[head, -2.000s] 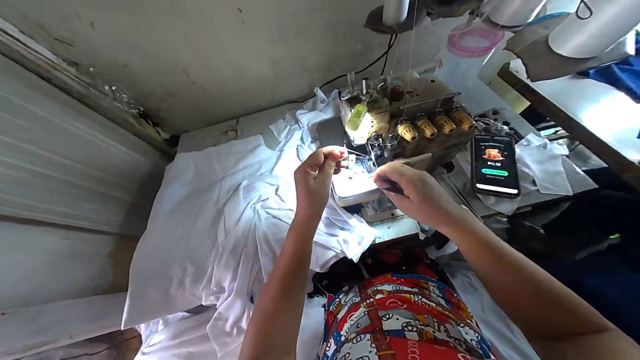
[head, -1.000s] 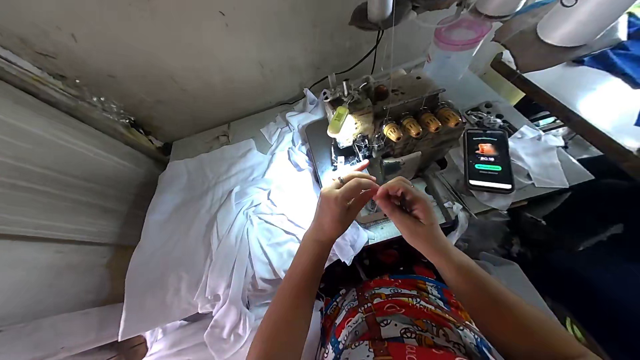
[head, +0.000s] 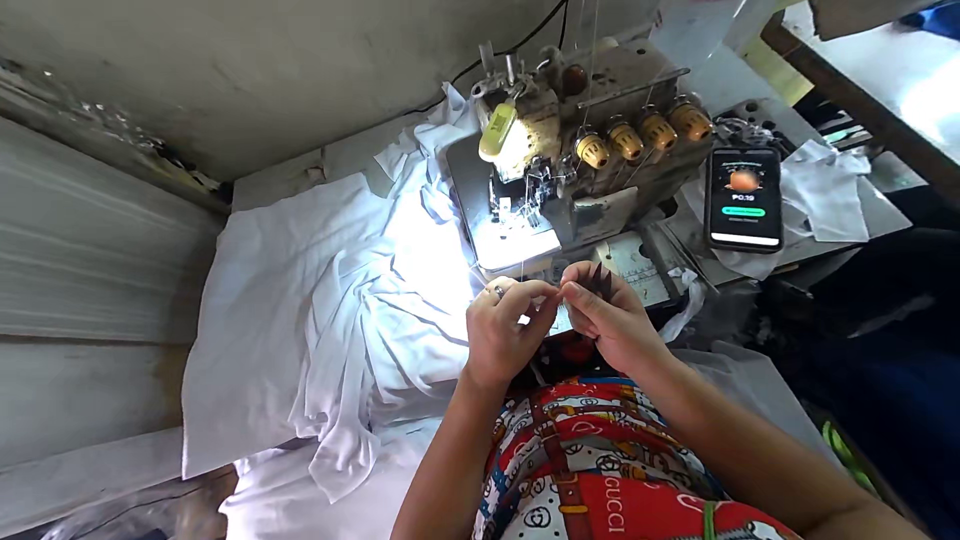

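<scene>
My left hand (head: 506, 326), with a ring on one finger, is in front of the overlock sewing machine (head: 536, 135). Its thumb and index fingertips are pinched together and meet the fingertips of my right hand (head: 615, 319). Anything between the fingertips is too small to make out. Against the palm and fingers of my right hand rest dark, pointed thread snips (head: 602, 281), their tips upward. Just beyond both hands lies the machine's lit work plate (head: 517, 244), below the needle area. White fabric (head: 382, 300) is heaped to the left of the machine and my left hand.
A phone (head: 744, 199) with a lit screen lies right of the machine, by white cloth scraps (head: 825, 187). Yellow tension dials (head: 626, 139) line the machine's front. A wall rises behind the table. A dark-edged table (head: 862, 97) stands at the upper right.
Both hands have moved from beside the needle area toward my body. Apart two seconds ago, their fingertips now meet. The view has shifted closer to the machine.
</scene>
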